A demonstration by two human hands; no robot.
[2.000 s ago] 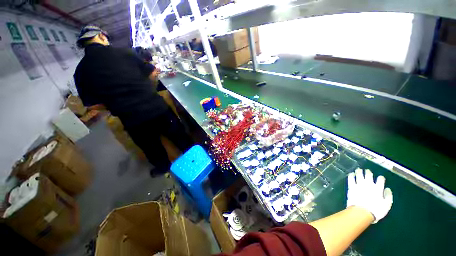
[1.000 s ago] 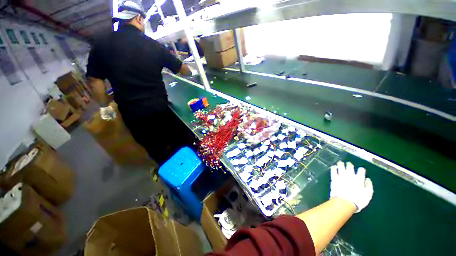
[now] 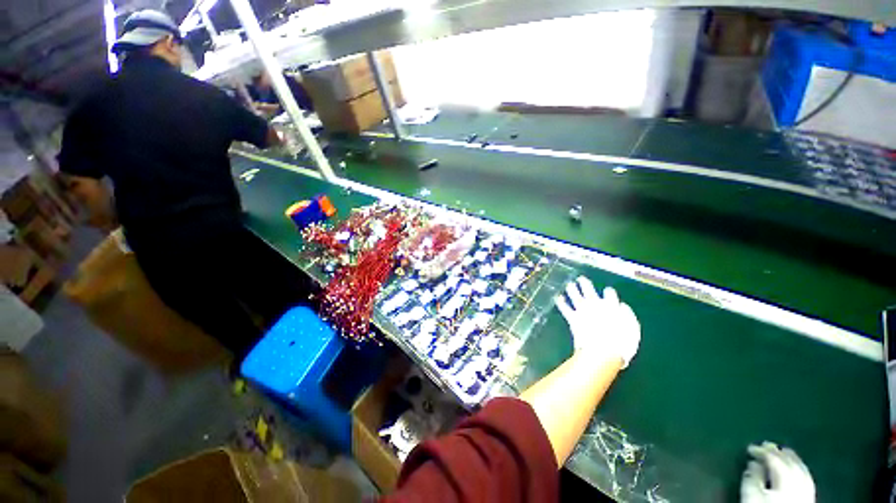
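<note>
My left hand [image 3: 601, 324], in a white knit glove, lies on the green bench at the right end of the clear blister tray [image 3: 535, 312], fingers apart and holding nothing. The tray holds rows of small white and dark-blue wired modules [image 3: 457, 344]. A heap of red lead wires [image 3: 365, 280] lies at the tray's left end and hangs over the bench edge. A small clear tub [image 3: 435, 250] with red wires stands on the heap. My right hand [image 3: 777, 477], also gloved, shows at the bottom right, partly cut off; its fingers look slightly bent, with nothing visible in them.
A person [image 3: 162, 177] in black stands at the bench on the left. A blue stool [image 3: 295, 356] and open cartons [image 3: 192, 481] are below the bench edge. Loose clear pieces [image 3: 619, 450] lie near the front edge. A green belt [image 3: 688, 226] runs behind, under a metal frame.
The view has turned right, so bench and tray appear further left. My right hand has come into view. My left hand stays open beside the tray. The person in black has turned toward the bench.
</note>
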